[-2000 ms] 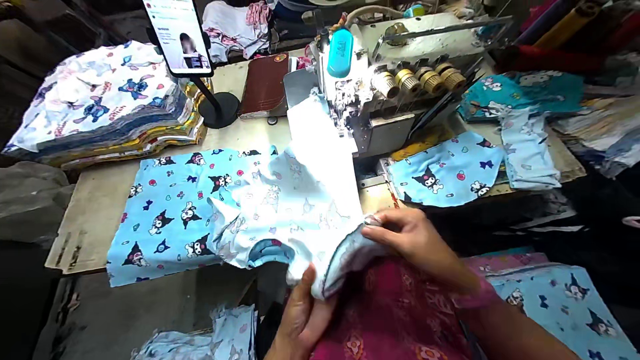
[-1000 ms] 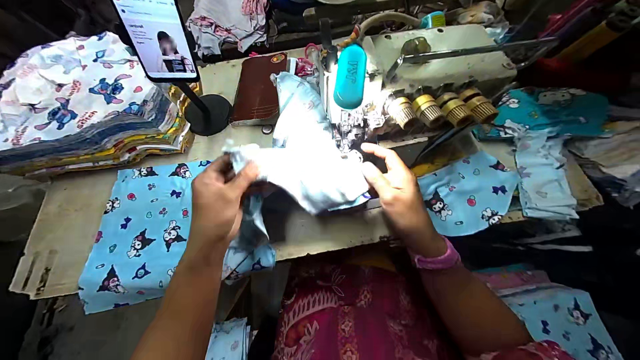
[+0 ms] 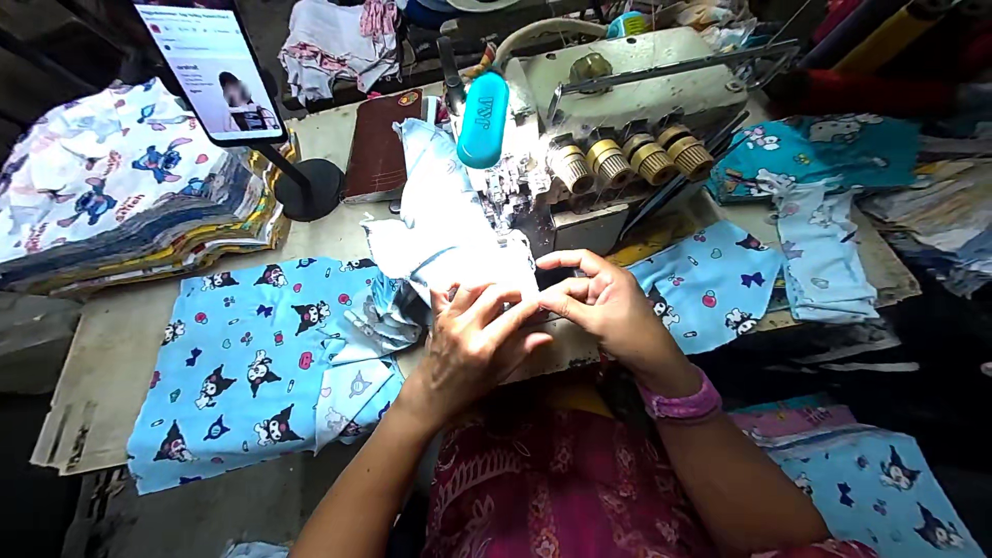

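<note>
A brightly lit, pale blue fabric piece (image 3: 457, 240) lies bunched beside the needle area of an overlock sewing machine (image 3: 651, 77). My left hand (image 3: 477, 333) rests on its near edge with bent, slightly spread fingers. My right hand (image 3: 608, 310) pinches the fabric's right edge between thumb and fingers, just in front of the presser foot area. The two hands nearly touch. Printed blue fabric (image 3: 240, 372) with cartoon figures spreads over the table to the left. Glare hides the needle and the fabric's details.
A phone (image 3: 209, 70) on a round black stand (image 3: 310, 190) stands beside stacked printed fabric (image 3: 101, 178). A brown booklet (image 3: 384, 147) lies behind the work. Thread tension knobs (image 3: 620, 159) face me. More cut fabric (image 3: 705, 287) lies right of the machine, with another pile (image 3: 876, 480) lower right.
Both hands have come closer together at the fabric's near edge. My left hand has moved right from the fabric's left end, and the pale fabric now lies flatter by the machine.
</note>
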